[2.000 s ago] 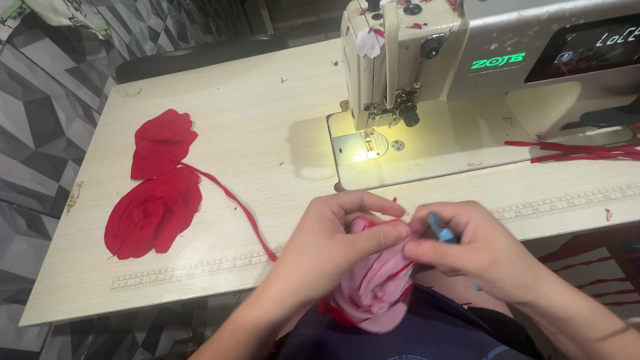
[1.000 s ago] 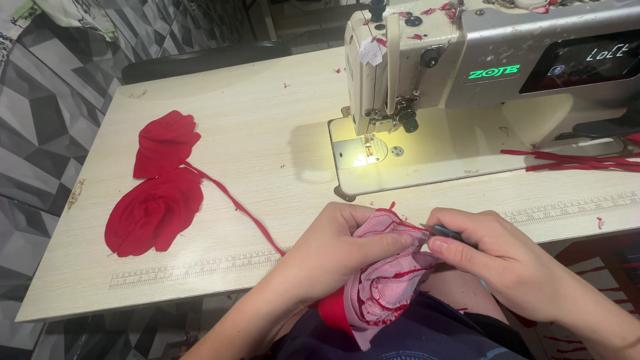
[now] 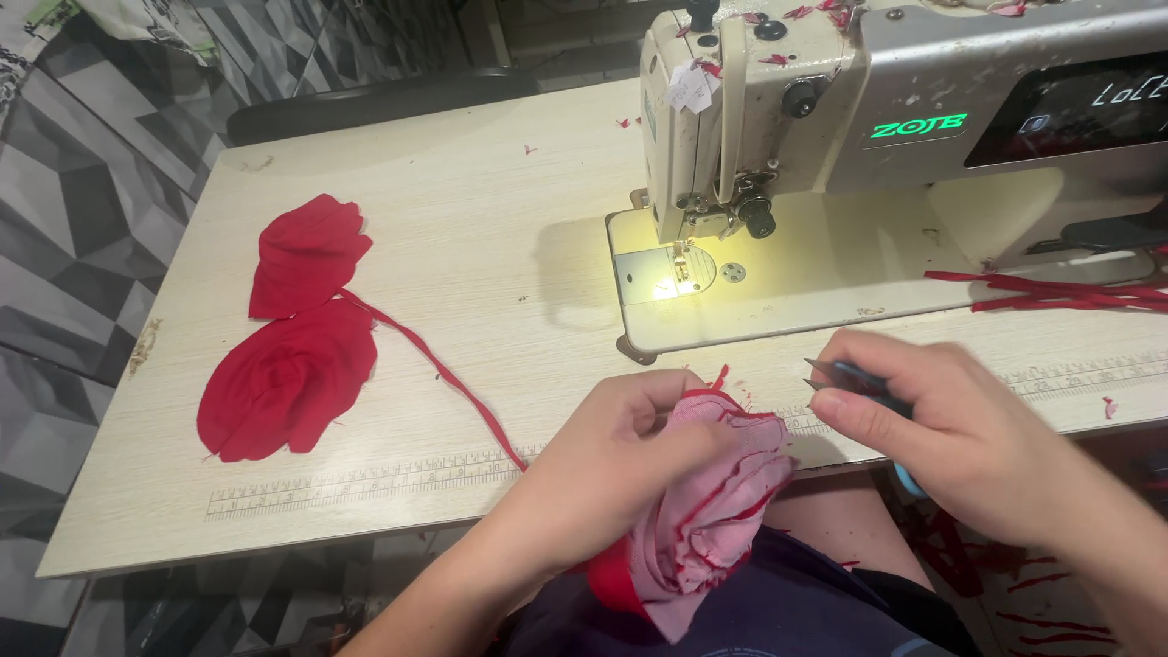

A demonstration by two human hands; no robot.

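Observation:
My left hand (image 3: pixel 639 456) grips a gathered piece of fabric (image 3: pixel 707 511), pink on the side that shows and red along its edges, over my lap at the table's front edge. To its right, my right hand (image 3: pixel 912 411) holds small blue-handled thread snips (image 3: pixel 853 379), their dark points apart and facing the fabric without touching it. Two red cupped fabric pieces (image 3: pixel 310 255) (image 3: pixel 287 379) lie at the left of the table. A narrow red fabric strip (image 3: pixel 438 365) runs from them toward my left hand, where its end is hidden.
A sewing machine (image 3: pixel 757 109) stands at the back right, its lamp lit over the needle plate (image 3: pixel 662 274). Red strips (image 3: pixel 1068 292) lie on its bed at the right. A printed ruler (image 3: pixel 365 488) follows the table's front edge. Small red scraps lie about, some on the machine's top.
My right hand with the snips has moved right, away from the fabric. The fabric in my left hand has been turned, and its pink folds now hang lower. Small red bits show on the table beyond it.

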